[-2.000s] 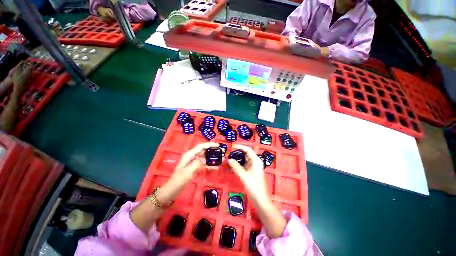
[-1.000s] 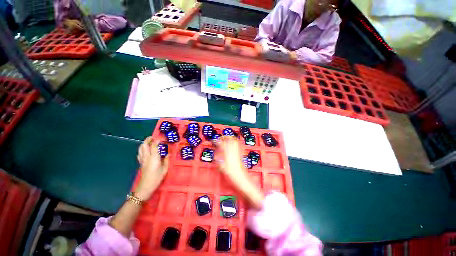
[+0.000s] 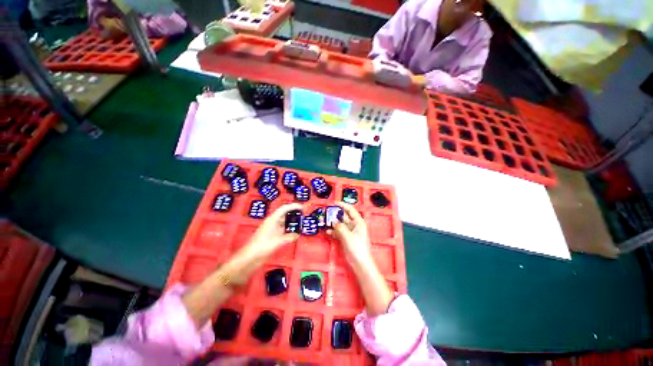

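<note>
A red compartment tray (image 3: 247, 244) lies before me. Several lit watch units (image 3: 269, 191) fill its far pockets, some two together. Dark watch units (image 3: 301, 332) lie in the near row. Another sits over a green label (image 3: 311, 274). My left hand (image 3: 276, 232) holds a dark watch unit (image 3: 292, 221) at its fingertips. My right hand (image 3: 352, 227) holds a watch unit (image 3: 334, 216) with a pale, shiny face. Another lit unit (image 3: 309, 225) shows between the hands; its support is hard to tell.
A white instrument (image 3: 372, 125) stands beyond the tray under a raised red tray (image 3: 315, 66). Papers (image 3: 247, 134) lie left of it, a white block (image 3: 350, 159) below. A second red tray (image 3: 494, 166) lies right on a white sheet (image 3: 465, 207). A person in pink (image 3: 437, 46) sits opposite.
My left hand has left the tray's left side for the middle and holds a watch unit. My right hand has moved nearer and right, with a unit. A lit unit remains in the left pocket.
</note>
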